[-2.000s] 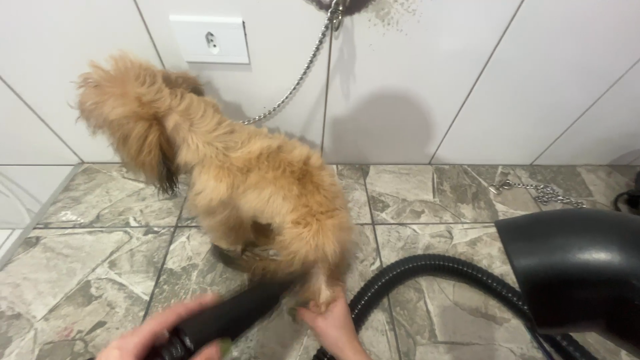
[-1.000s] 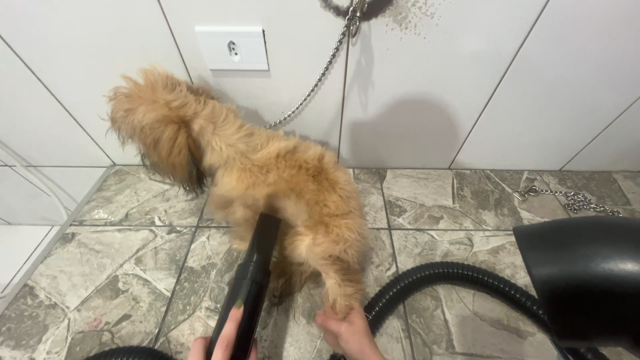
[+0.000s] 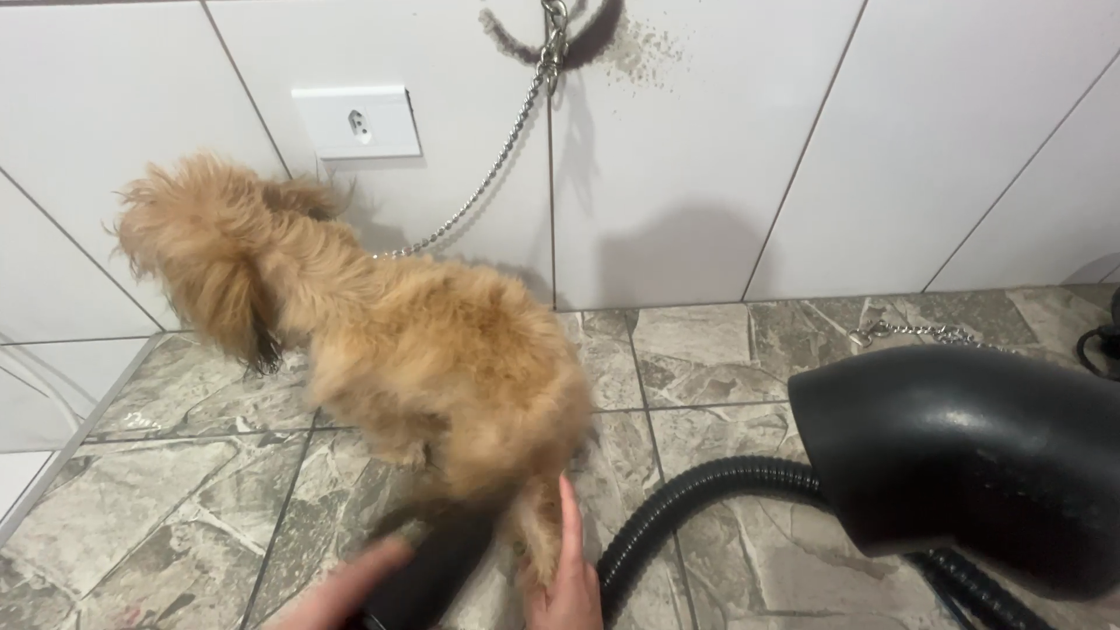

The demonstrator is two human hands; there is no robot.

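A tan, long-haired dog [image 3: 446, 350] stands on the tiled surface, its head toward the left and its rump toward me. My left hand [image 3: 350, 582] holds a black dryer nozzle [image 3: 437, 560], blurred by motion, whose tip is at the dog's hindquarters. At the dog's hind leg [image 3: 538, 525] is my right hand [image 3: 564, 577], its fingers up along the right side of the leg; its thumb is mostly hidden. A metal chain [image 3: 490, 179] runs from a wall fitting down to the dog's neck, where fur hides its end.
A ribbed black hose [image 3: 700, 486] curves right of my right hand toward a large black curved duct [image 3: 954, 455]. Another chain [image 3: 927, 331] lies behind the duct. The tiled wall with a white socket [image 3: 357, 122] stands close behind the dog. The surface's edge [image 3: 79, 437] is at left.
The nozzle and my left hand have moved from the dog's flank, where they were one second ago, back to its hindquarters. My right hand has stayed at the hind leg.
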